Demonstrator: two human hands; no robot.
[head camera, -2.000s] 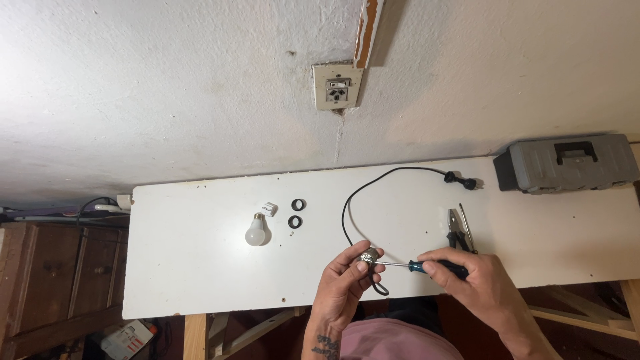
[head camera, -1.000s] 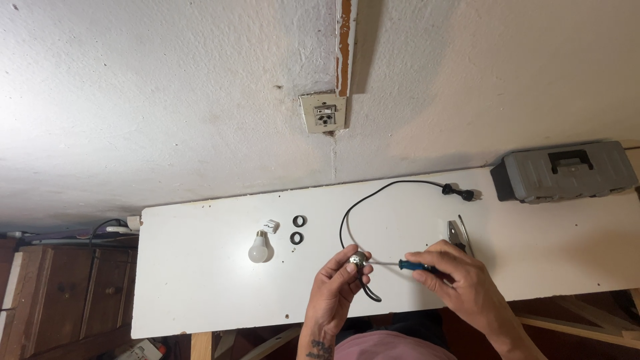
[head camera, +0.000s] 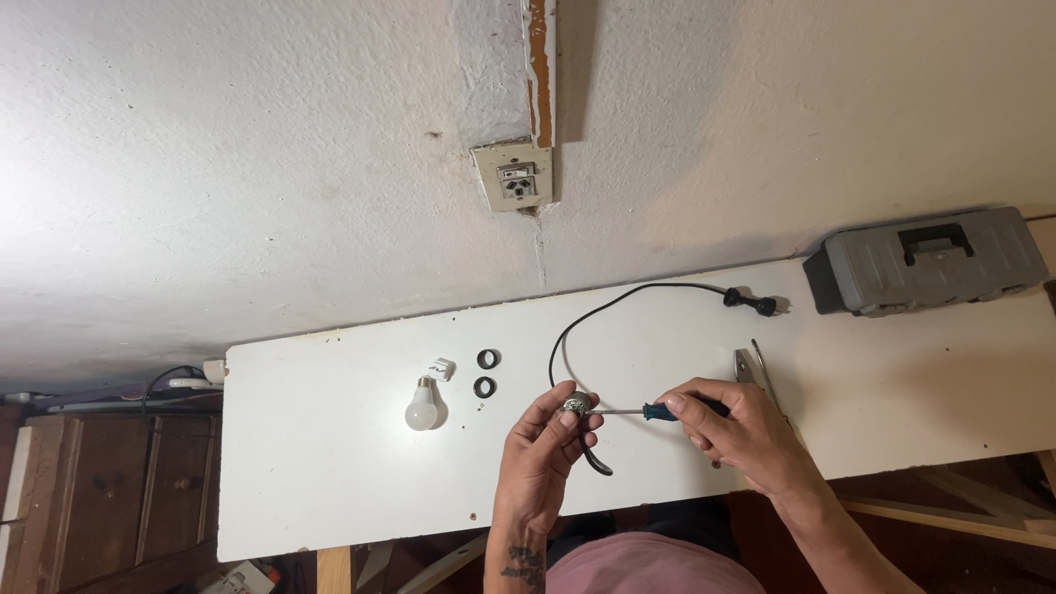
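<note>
Between the thumb and fingers of my left hand (head camera: 549, 441) is a small metallic lamp socket part (head camera: 577, 403). A black power cord (head camera: 563, 334) runs from near that hand up to a plug (head camera: 749, 303) at the back right. My right hand (head camera: 722, 421) grips a screwdriver with a dark blue-green handle (head camera: 658, 412); its shaft points left and its tip meets the socket part. Just beyond the right hand lie pliers (head camera: 742, 365), partly hidden, and a thin metal tool (head camera: 766, 371). On the left are a light bulb (head camera: 421, 408), a white piece (head camera: 441, 369) and two black rings (head camera: 488, 359).
The white tabletop (head camera: 330, 470) adjoins the wall. A grey toolbox (head camera: 936, 256) stands at its back right. Above the table, the wall carries an outlet with a switch (head camera: 513, 177). Wooden drawers (head camera: 107, 487) are at the lower left, and wooden supports show below the table.
My hands keep hold of the socket part and the screwdriver, with the screwdriver's shaft still meeting the part. The things lying on the table have not plainly moved.
</note>
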